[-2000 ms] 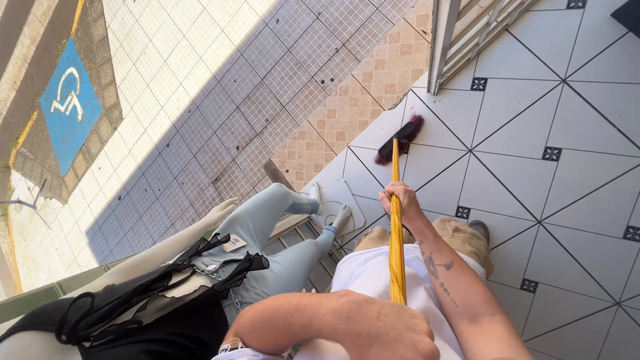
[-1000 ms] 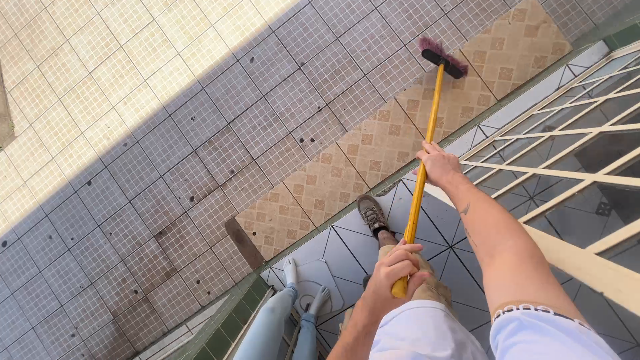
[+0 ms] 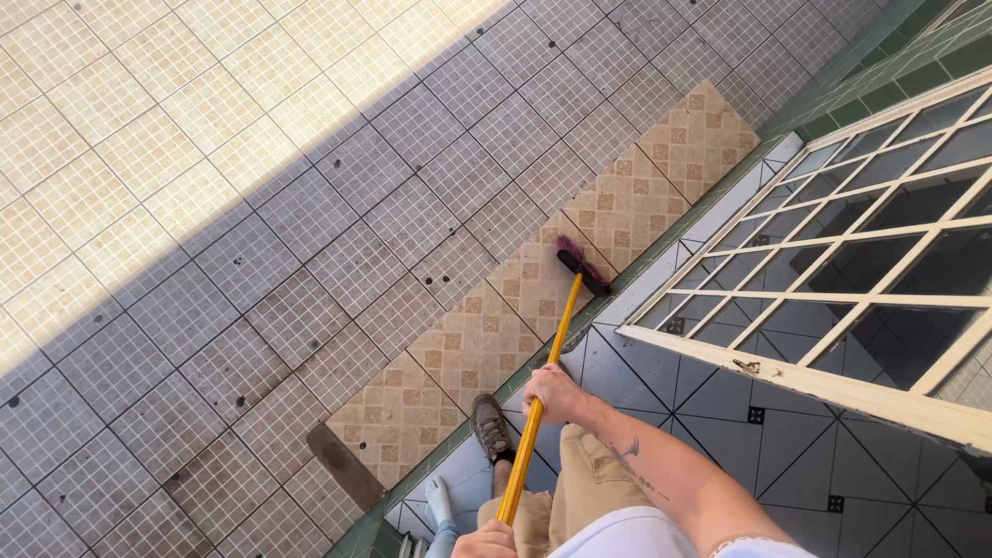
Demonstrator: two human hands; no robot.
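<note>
A broom with a yellow ribbed handle (image 3: 523, 449) runs up from the lower middle of the view. Its black head (image 3: 583, 271) with purple bristles rests on the beige patterned tile strip (image 3: 465, 349), close to the green-edged doorstep. My right hand (image 3: 552, 394) is closed around the middle of the handle, the forearm reaching in from the lower right. Lower down, at the bottom edge, my left hand (image 3: 484, 541) grips the handle; it is partly cut off by the frame.
A cream-framed glass door (image 3: 821, 294) stands at the right above white tiled floor (image 3: 721, 449). My shoe (image 3: 490, 426) is at the doorstep. A mannequin's pale foot (image 3: 438, 500) is beside it. Grid-patterned pavement (image 3: 310, 232) spreads across the left, partly sunlit.
The broom head was farther out at the outer edge of the beige strip a second ago; it is now nearer the doorstep. Two seconds ago it was on the white tiles inside.
</note>
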